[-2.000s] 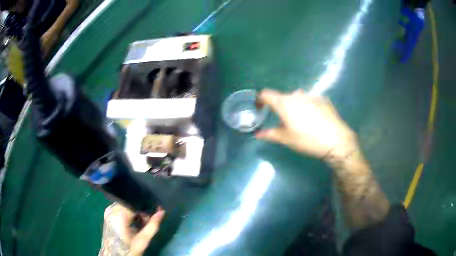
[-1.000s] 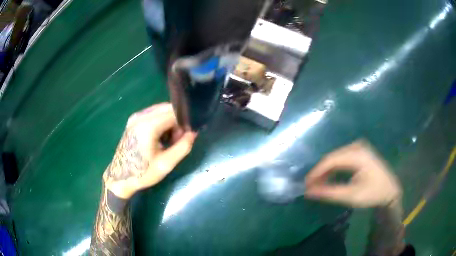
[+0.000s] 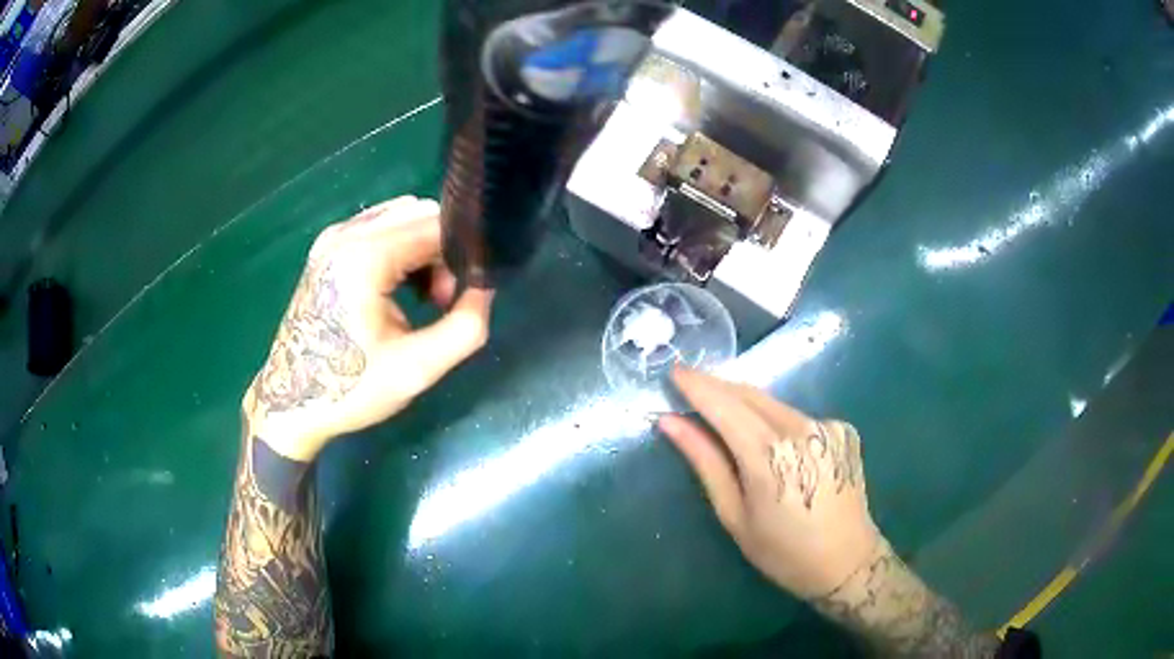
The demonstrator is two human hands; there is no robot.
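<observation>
My left hand (image 3: 373, 315), with a tattooed wrist, is left of centre, its thumb and fingertips closed at the lower end of the black electric screwdriver (image 3: 496, 167). The screwdriver hangs close to the camera with a blue-and-white badge; what the fingertips pinch is hidden or too dark to tell. My right hand (image 3: 773, 483) has thumb and index finger at the near rim of a clear plastic cup (image 3: 702, 337) with a white piece inside. The cup is just in front of the screw feeder (image 3: 612, 200), which has a brass-coloured block (image 3: 721, 176).
The feeder stands on the glossy green surface (image 3: 579, 554) at the upper centre right, its red switch at the back. A small black cylinder (image 3: 49, 328) is at the far left. A yellow line (image 3: 1043, 605) runs at the lower right.
The view has shifted, so the feeder shows larger and nearer the centre. My right hand and the clear cup have moved up and left to the feeder's front. My left hand stays by the screwdriver.
</observation>
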